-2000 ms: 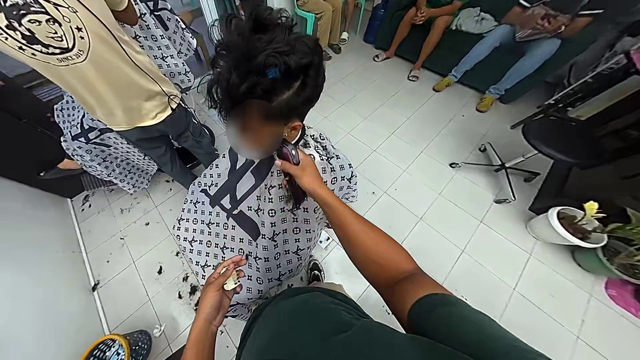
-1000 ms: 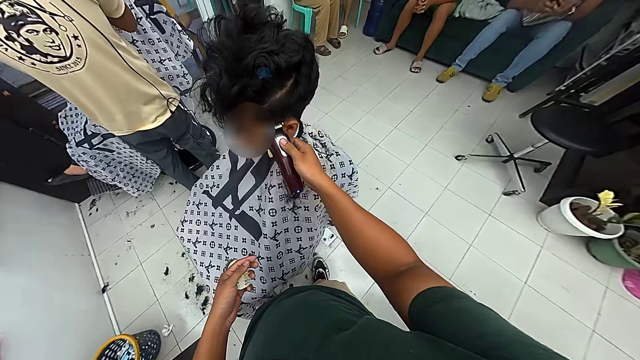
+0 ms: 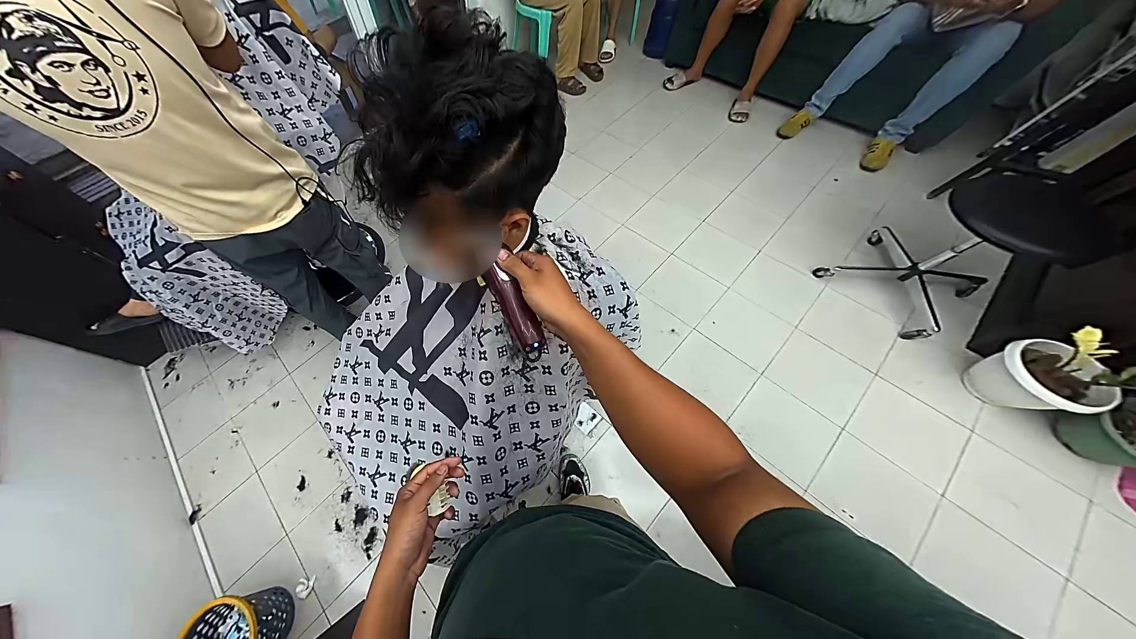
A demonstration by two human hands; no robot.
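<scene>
A seated person with dark curly hair (image 3: 479, 106) and a blue hair clip (image 3: 467, 130) wears a patterned barber's cape (image 3: 461, 382). My right hand (image 3: 541, 286) is closed around a dark red hair clipper (image 3: 515, 311), its top end near the person's jaw just below the ear. Loose hair clippings lie on the cape's shoulder. Low in front of the cape, my left hand (image 3: 426, 506) holds a small pale object (image 3: 438, 500), perhaps a clipper guard; the fingers partly hide it.
At the left stands a person in a beige shirt (image 3: 177, 133) beside another cape. Hair clippings dot the tiled floor (image 3: 293, 479) near a basket (image 3: 235, 617). A wheeled stool (image 3: 1021, 213) and potted plants (image 3: 1056, 377) are at the right; people sit on a dark green sofa (image 3: 799, 62) behind.
The clipper in my right hand has tilted: its lower end has swung to the right, and more of its body shows. My left hand stays low with the pale object.
</scene>
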